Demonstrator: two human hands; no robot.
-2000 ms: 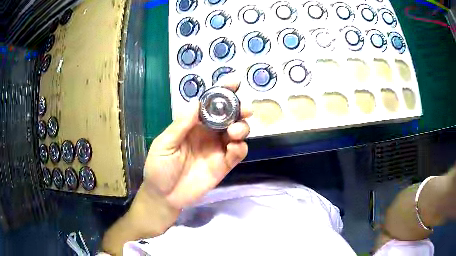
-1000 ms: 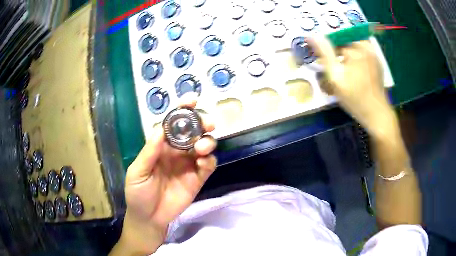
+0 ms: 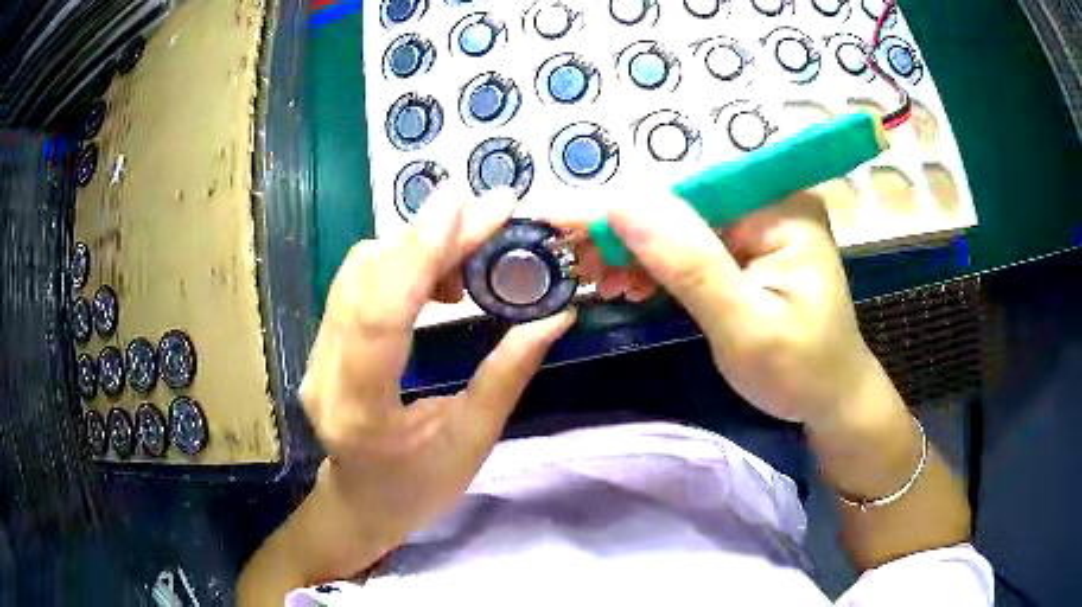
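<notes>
A round speaker driver (image 3: 520, 272) is held up in front of the white tray, its back with the flat silvery disc facing me. My left hand (image 3: 409, 344) pinches it by the rim between fingers and thumb. My right hand (image 3: 759, 302) holds a green test probe (image 3: 783, 173), with red and dark wires at its far end. The probe's tip end is at the terminals on the driver's right edge; whether the tips touch is too small to tell. The white foam tray (image 3: 398, 93) holds rows of drivers back up behind the hands.
A tan board (image 3: 196, 225) at left carries several face-up drivers near its lower and left edges, inside a shiny clear tray rim. The white tray lies on a green mat (image 3: 1009, 154). A whitish strip (image 3: 174, 587) lies at lower left.
The driver in my left hand has turned from front to back facing me. My right hand has placed another driver in the white tray and come left with the probe to the held driver.
</notes>
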